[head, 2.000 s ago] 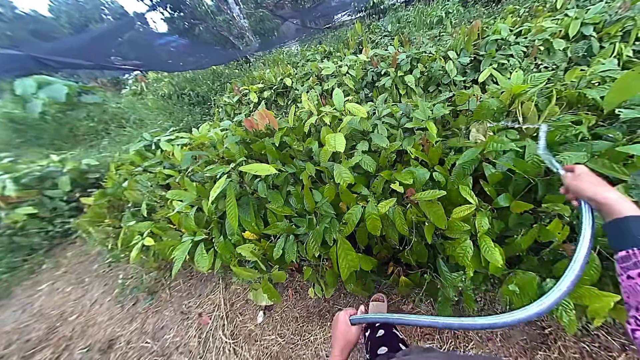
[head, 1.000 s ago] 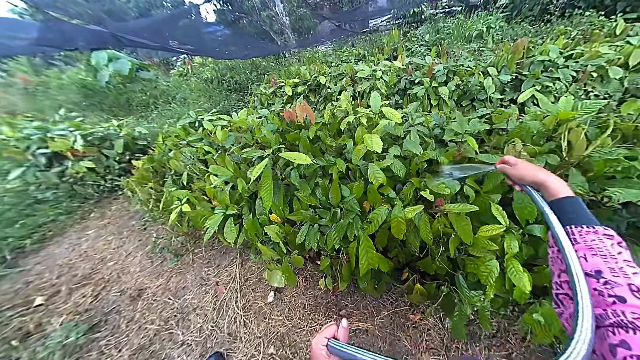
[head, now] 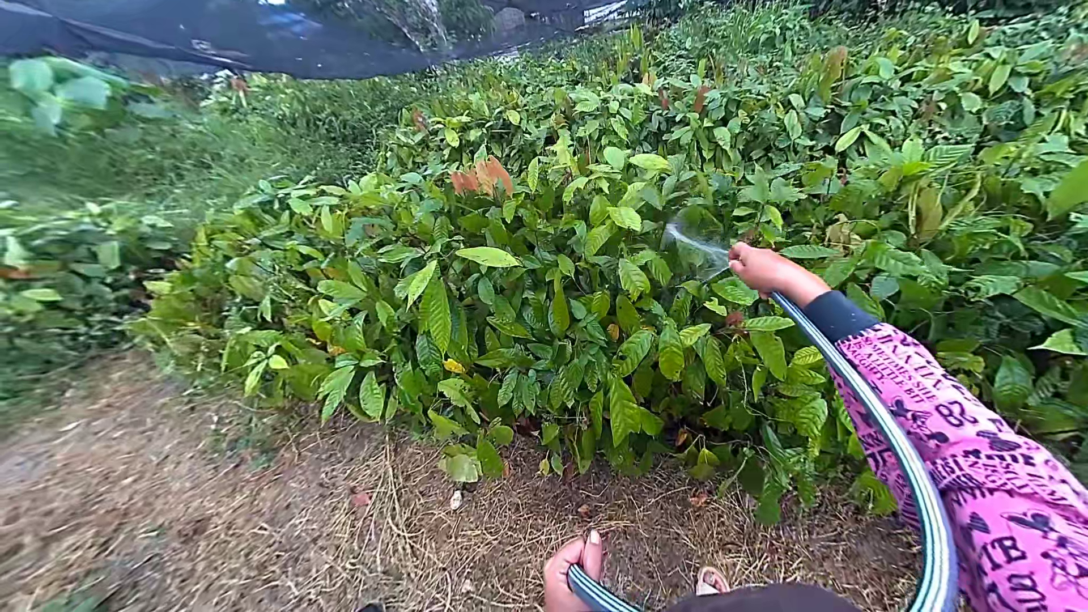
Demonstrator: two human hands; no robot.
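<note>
My right hand (head: 769,270) grips the end of a striped garden hose (head: 884,408) over the plants at centre right. A spray of water (head: 697,242) leaves it toward the upper left, onto broad-leaved green seedlings (head: 552,314). The hose mouth itself is hidden by my fingers. From there the hose curves down past my pink printed sleeve to the bottom edge. Low in the view, my left hand (head: 575,571) is closed around another stretch of the same hose, above the straw-strewn ground.
Dry grass and bare soil (head: 212,510) lie along the front of the plants. Dark shade netting (head: 212,38) hangs low across the upper left. Other leafy plants (head: 76,272) stand at the left, and a foot in a sandal (head: 711,581) shows at the bottom.
My right hand has moved left over the plants, with the hose end in it. The spray now points to the upper left. My left hand still holds the lower hose.
</note>
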